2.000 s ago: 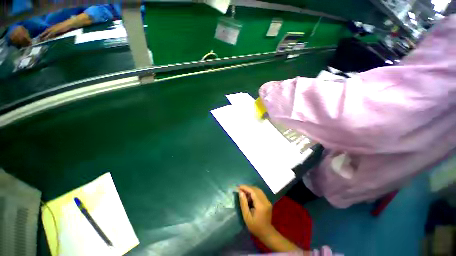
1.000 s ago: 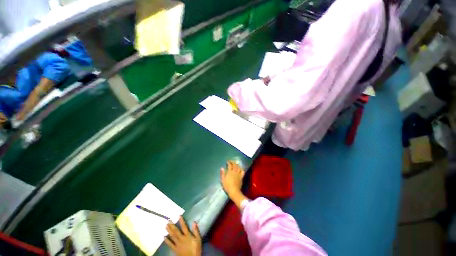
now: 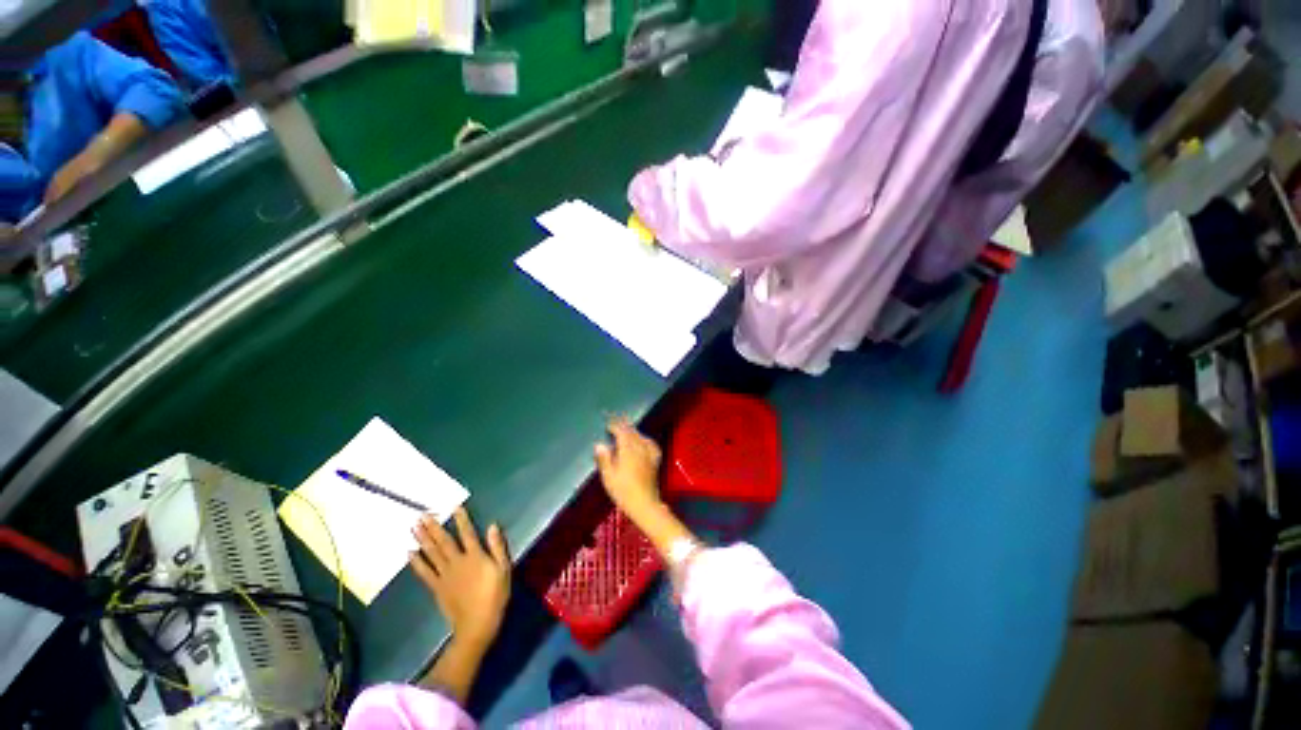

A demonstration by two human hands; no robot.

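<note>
A white paper sheet with a yellow backing [image 3: 368,549] lies on the green bench at the lower left. A dark pen with a blue end [image 3: 381,489] lies on it. My left hand [image 3: 464,573] rests with its fingers spread at the sheet's right corner and holds nothing. My right hand [image 3: 628,465] is at the bench's front edge, with no object seen in it; its fingers are partly bent. Overlapping white papers [image 3: 624,292] lie further along the bench, beside a yellow roll [image 3: 641,230].
A cream metal box [image 3: 214,571] with coiled black and yellow cables stands left. A person in a pink smock [image 3: 870,157] leans over the bench. A red stool [image 3: 725,446] and red crate [image 3: 606,563] stand beside it. Cartons [image 3: 1156,542] line the right.
The view has turned and shifted, showing more of the box and floor. My left hand has come into view at the sheet's corner. My right hand stays by the bench edge. The pen still lies on the sheet.
</note>
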